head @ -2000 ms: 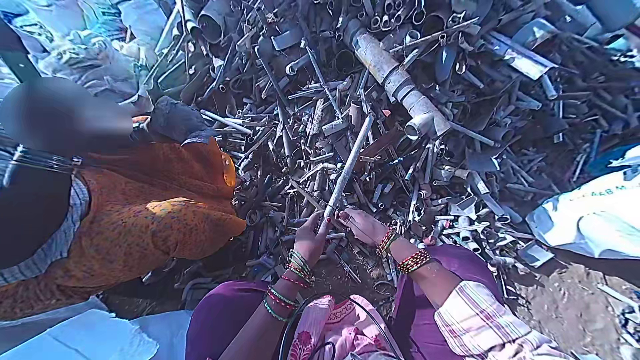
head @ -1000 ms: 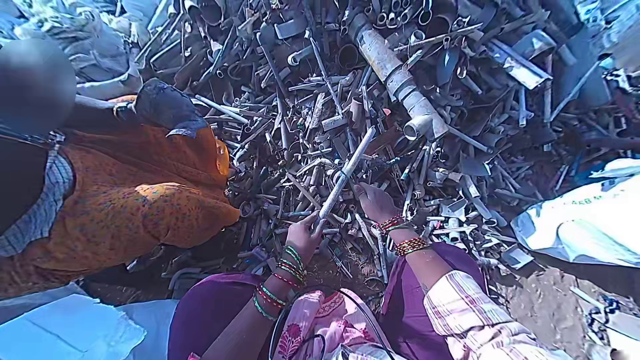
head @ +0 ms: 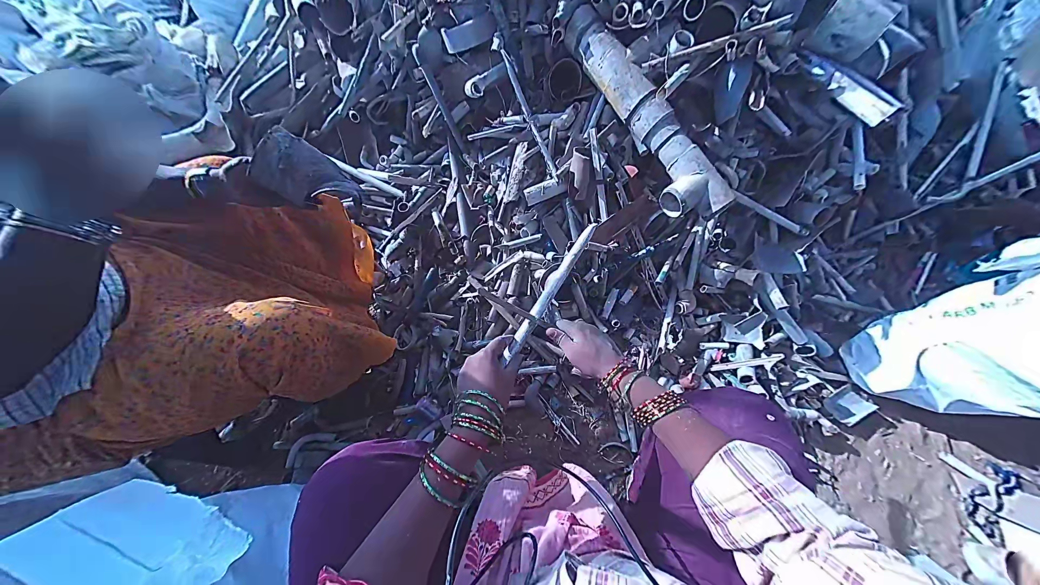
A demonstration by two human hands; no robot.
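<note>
My left hand [head: 487, 374], with green and red bangles on the wrist, grips the lower end of a long pale strip [head: 548, 296], likely plastic, that slants up to the right. Just right of that end is my right hand [head: 585, 348], its fingers curled at the edge of the scrap; whether it holds a piece cannot be told. Beyond both hands spreads a heap of cut pipes and plastic scrap [head: 512, 171]. A thick grey pipe with a branched end [head: 642, 106] lies across the heap's upper part.
A person in an orange patterned garment [head: 244, 325] sits close at the left. White sacks lie at the right [head: 959, 341] and upper left [head: 122, 49]. A white sheet [head: 114, 536] is at the lower left, bare soil [head: 894, 471] at the lower right.
Two seconds ago my right hand was close beside the strip; a second ago it reached farther forward over the heap, and now it is back nearer my left hand. The strip stays in my left hand.
</note>
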